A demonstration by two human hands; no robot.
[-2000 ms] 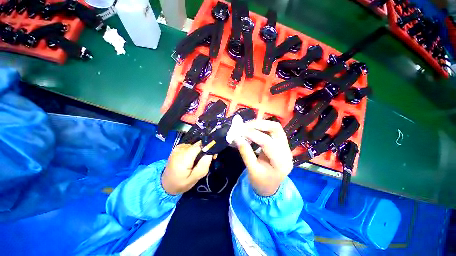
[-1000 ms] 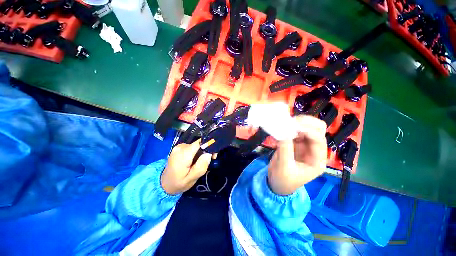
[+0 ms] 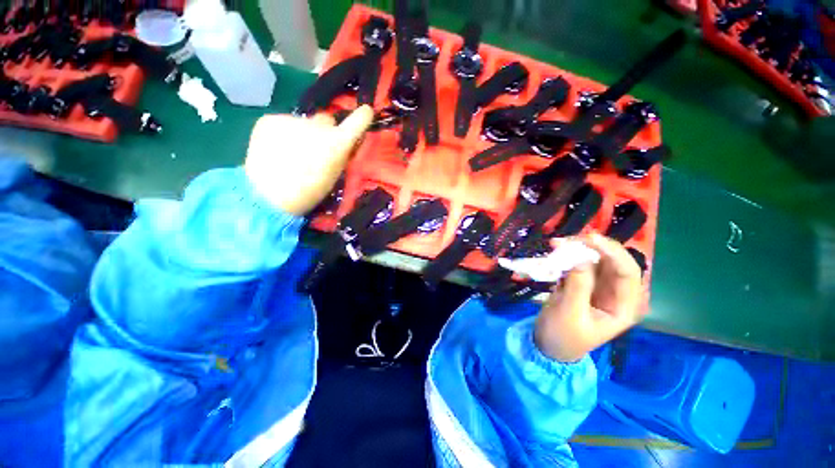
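My left hand [image 3: 307,160] reaches over the left side of the orange-red compartment tray [image 3: 439,174]. Its fingertips are at a black watch in the left pockets; the hand hides most of it, and I cannot tell whether it is gripped. My right hand [image 3: 595,302] pinches a crumpled white cloth [image 3: 556,261] above the tray's front right part. Black watches with round cases and long straps fill many pockets, such as one watch [image 3: 467,62] in the back row and one [image 3: 471,228] in the front row. Some straps hang over the front edge.
A white translucent bottle [image 3: 233,57], a round pale dish [image 3: 160,28] and a white scrap [image 3: 198,99] stand or lie left of the tray. Other watch trays are at far left [image 3: 128,87] and far right [image 3: 778,59]. A blue sleeve shows at left, a blue stool [image 3: 710,402] below right.
My left hand has left the front edge, where it held a black watch, and moved up and left over the tray. My right hand has moved right and slightly down with the cloth.
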